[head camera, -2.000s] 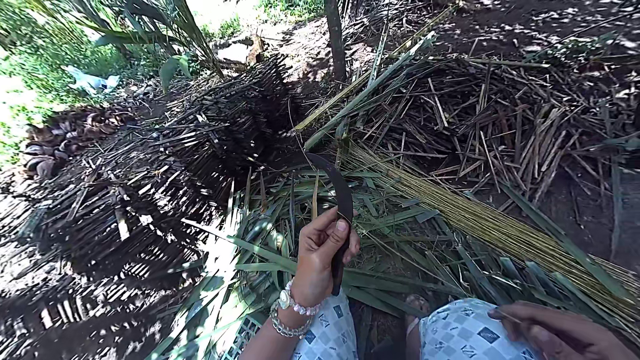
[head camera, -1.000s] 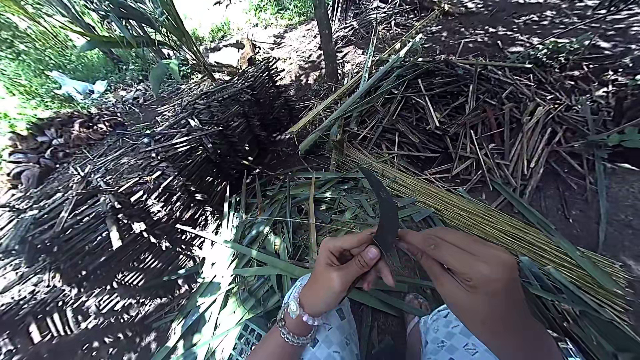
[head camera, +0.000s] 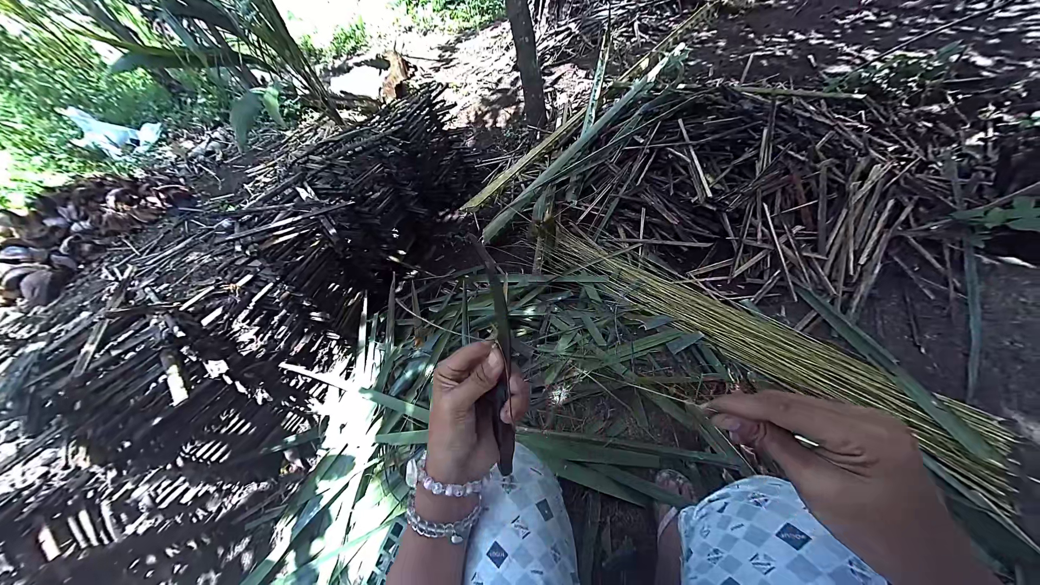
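Centrally, my left hand (head camera: 471, 406), with beaded bracelets at its wrist, is closed around a dark curved blade (head camera: 498, 325) that points up and away; how its handle lies is partly hidden by the fingers. My right hand (head camera: 812, 439) is to the right, thumb and index finger pinched on the end of a thin palm-leaf strip or rib (head camera: 662, 392), which runs leftward toward the blade. Beneath both hands lie cut green leaf strips (head camera: 601, 357). A long bundle of thin yellow-green leaf ribs (head camera: 756, 333) stretches diagonally behind my right hand.
Stacked dark sticks (head camera: 325, 219) rise at the left, with husks (head camera: 41, 268) beyond them. Loose dry stalks (head camera: 780, 179) are heaped at the right back. A thin trunk (head camera: 526, 65) stands at the back. My patterned-cloth knees (head camera: 528, 520) are at the bottom.
My right hand was low at the right, came to the blade beside my left hand, and has since moved away to the right. My left hand has kept hold of the blade.
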